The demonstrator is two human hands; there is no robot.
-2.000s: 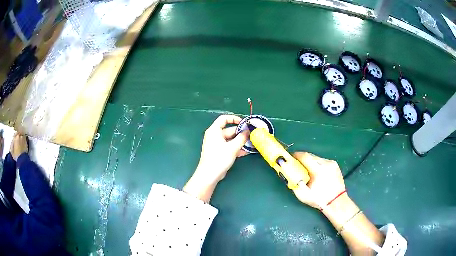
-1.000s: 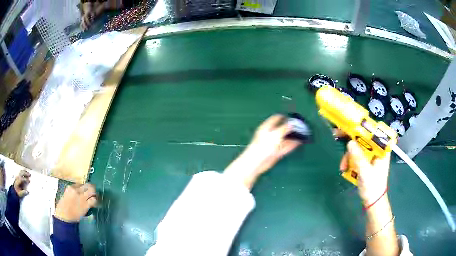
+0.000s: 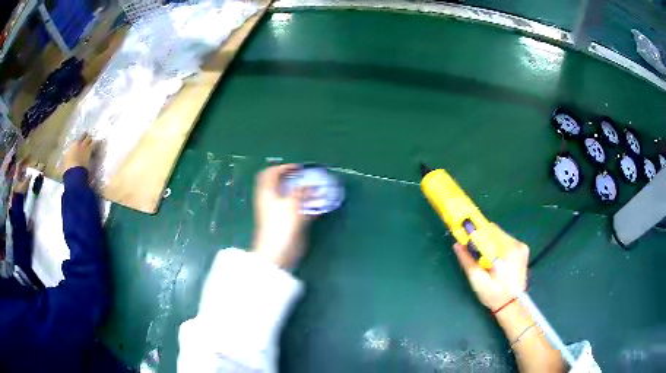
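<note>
My left hand (image 3: 276, 217) holds a round fan housing (image 3: 320, 191) by its left side; hand and disc are blurred. The disc has a pale inner face and a dark rim. My right hand (image 3: 498, 271) grips the yellow hot glue gun (image 3: 460, 211), its black nozzle pointing up and left, apart from the disc. A long whitish glue stick (image 3: 546, 326) runs from the back of the gun over my right wrist. Whether the held disc touches the table cannot be told.
Several alike housings (image 3: 566, 172) lie at the right on the green table (image 3: 350, 95), near a white post (image 3: 642, 211). A black cord (image 3: 556, 239) runs beside the post. At left are a cardboard sheet (image 3: 162, 156), clear plastic film (image 3: 128, 95) and another person's dark blue sleeve (image 3: 82, 240).
The left hand has moved left with a disc in it. The gun was swung right over the housings, then came back left and lower. The view has shifted too.
</note>
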